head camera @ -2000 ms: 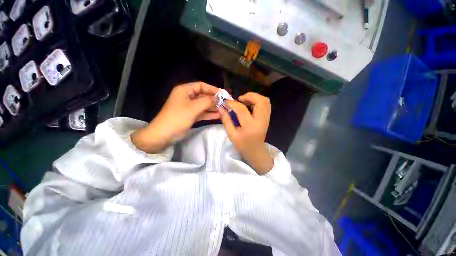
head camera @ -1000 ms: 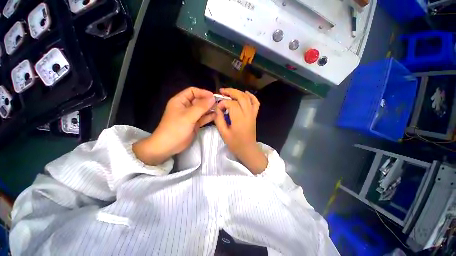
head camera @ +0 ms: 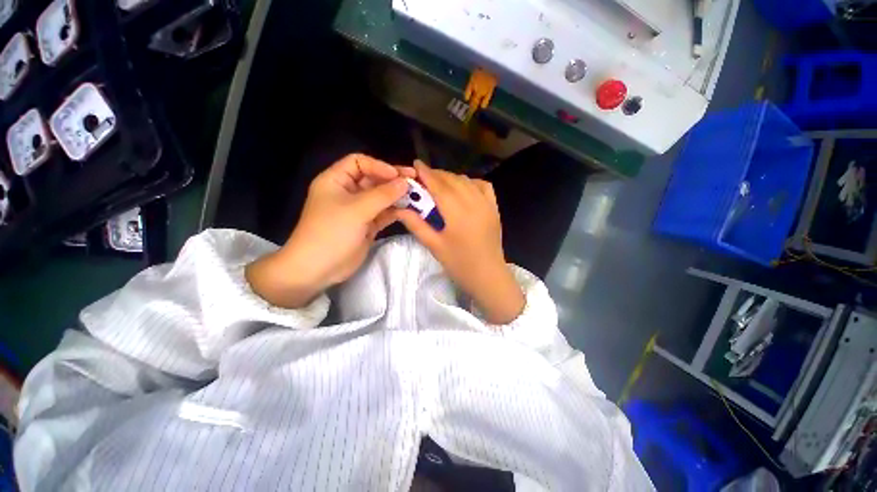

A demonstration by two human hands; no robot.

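A small white housing with a dark central hole is held between my two hands above my lap. My left hand pinches its left side with thumb and fingers. My right hand holds its right side. A dark blue item shows at the right thumb, just below the housing; what it is cannot be told. The fingers hide parts of the housing's edges.
Black blister trays with white housings lie at left on a green-topped bench. The white press base with round buttons and a red emergency stop button stands ahead right. A blue crate and metal frames are on the floor at right.
The housing was edge-on between my fingers a second ago; now its face with the dark hole shows. My hands stay close together. The camera view has shifted slightly.
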